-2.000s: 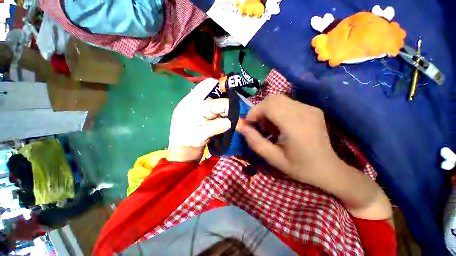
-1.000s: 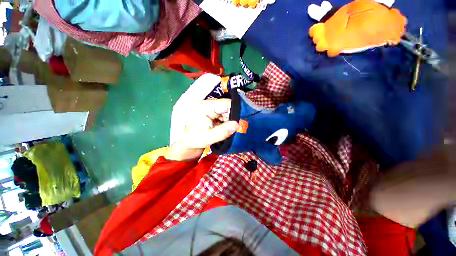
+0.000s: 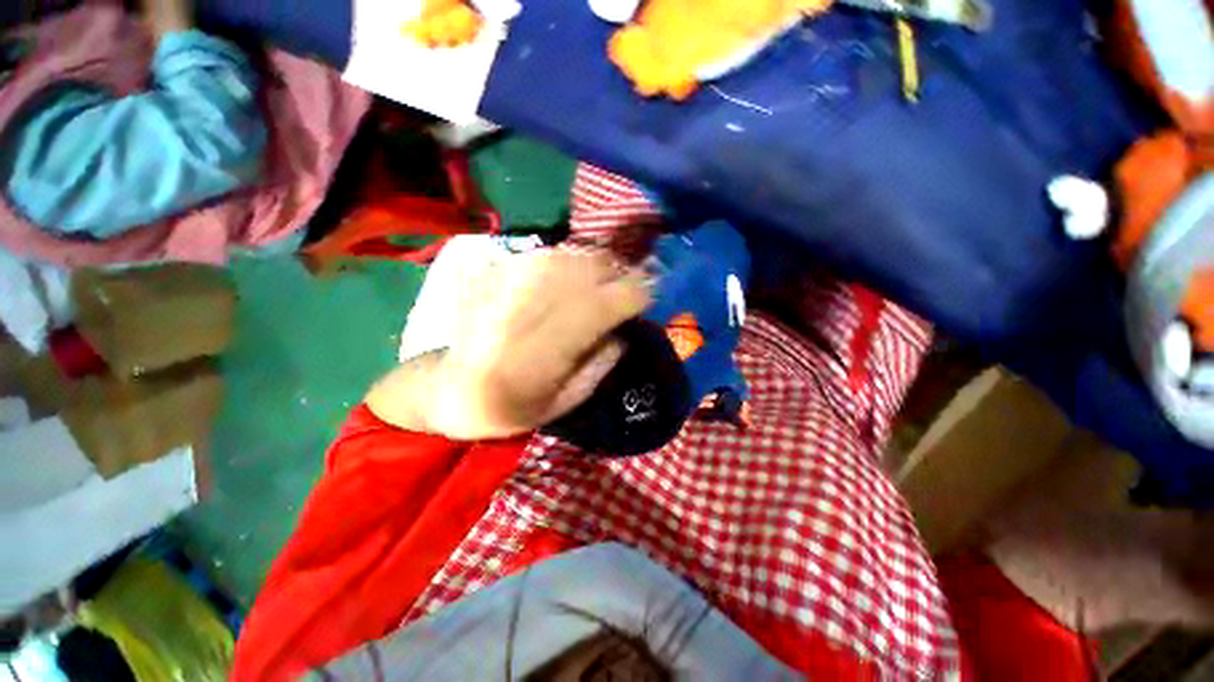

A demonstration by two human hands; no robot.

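My left hand point(image 3: 526, 340) grips a black rounded part point(image 3: 636, 406) with small white print, over my lap. A blue plush toy point(image 3: 706, 280) with a white eye patch and an orange patch is beside the black part, to the right of my fingers. My fingers cover part of both. No needle or thread can be made out at the hand. On my right, only a blurred forearm shows at the lower right; the right hand itself is beyond the picture edge.
The dark blue table point(image 3: 852, 173) holds an orange plush body point(image 3: 706, 40), a yellowish stick point(image 3: 908, 60), a white piece point(image 3: 1078, 207) and orange-and-white toys point(image 3: 1185, 320). A person's blue sleeve point(image 3: 140, 133) is upper left. Boxes point(image 3: 153, 320) stand on the green floor.
The view has swung right, so the table things sit further left. My left hand has turned, showing the black part's printed face. My right hand has gone from the work to beyond the right edge.
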